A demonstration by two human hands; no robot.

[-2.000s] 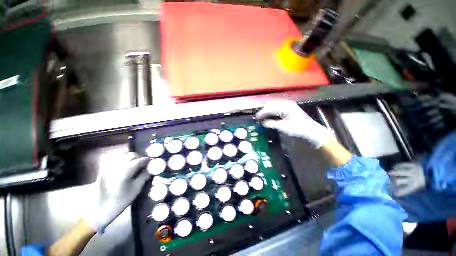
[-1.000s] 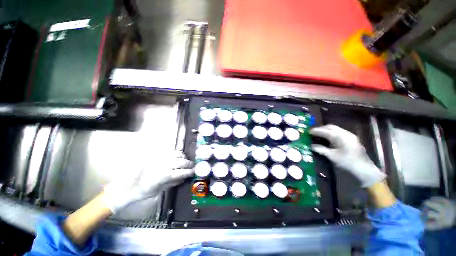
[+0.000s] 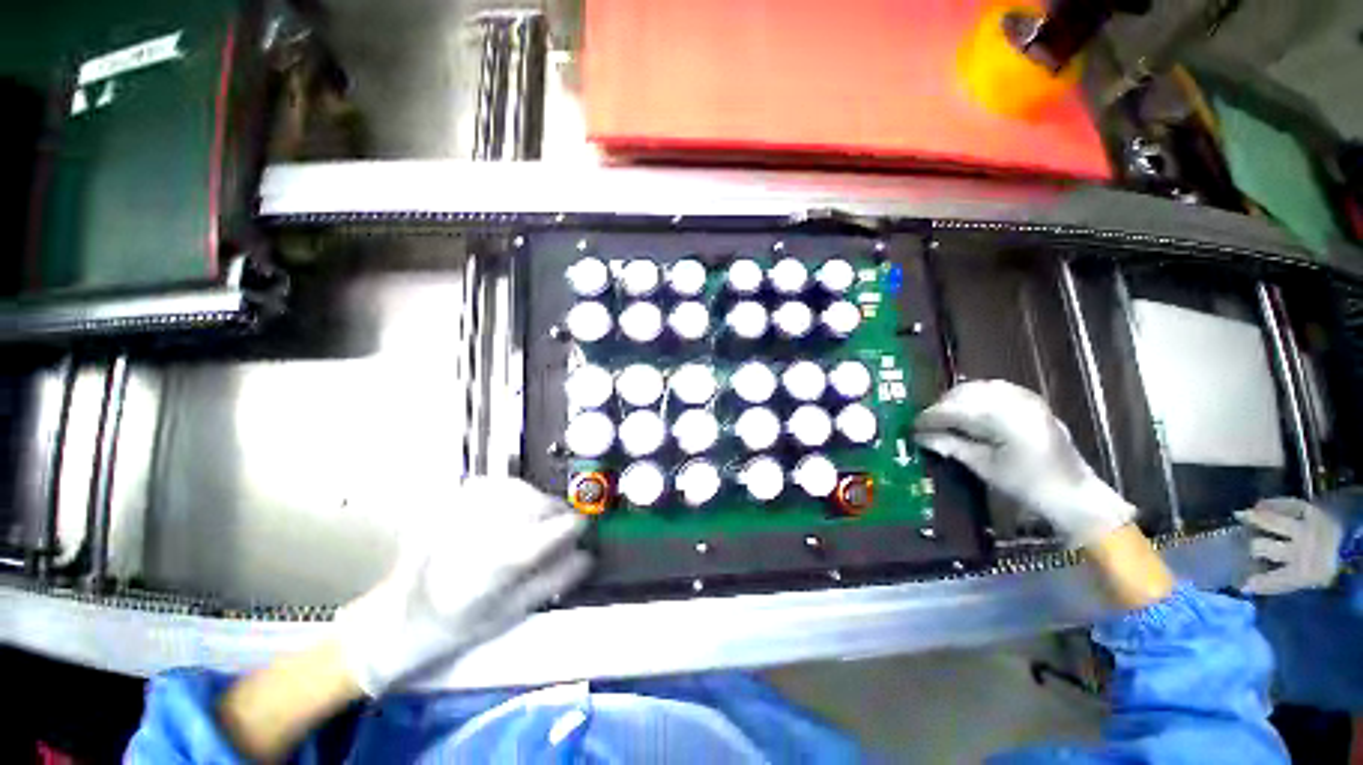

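Observation:
A green populated circuit board (image 3: 718,356) with rows of round white-topped capacitors and two orange-copper rings near its lower corners lies in a black carrier frame (image 3: 748,561). The frame lies flat between the conveyor rails. My left hand (image 3: 471,575), white-gloved, is at the frame's lower left corner, its fingertips by the left copper ring. My right hand (image 3: 1017,448), also gloved, has bent fingers at the board's right edge. The undersides of the fingers are hidden, so I cannot tell whether either hand grips.
Silver conveyor rails (image 3: 718,640) run in front and behind. A red sheet (image 3: 777,82) with a yellow-orange ring (image 3: 1009,67) lies behind. A green mat (image 3: 142,165) is at upper left. A white rectangle (image 3: 1208,381) lies right. Another person's gloved hand (image 3: 1286,546) is at far right.
The view has turned and shifted; the board now appears straighter and higher. My right hand has moved from the upper right corner down to the right edge, my left hand to the lower left corner.

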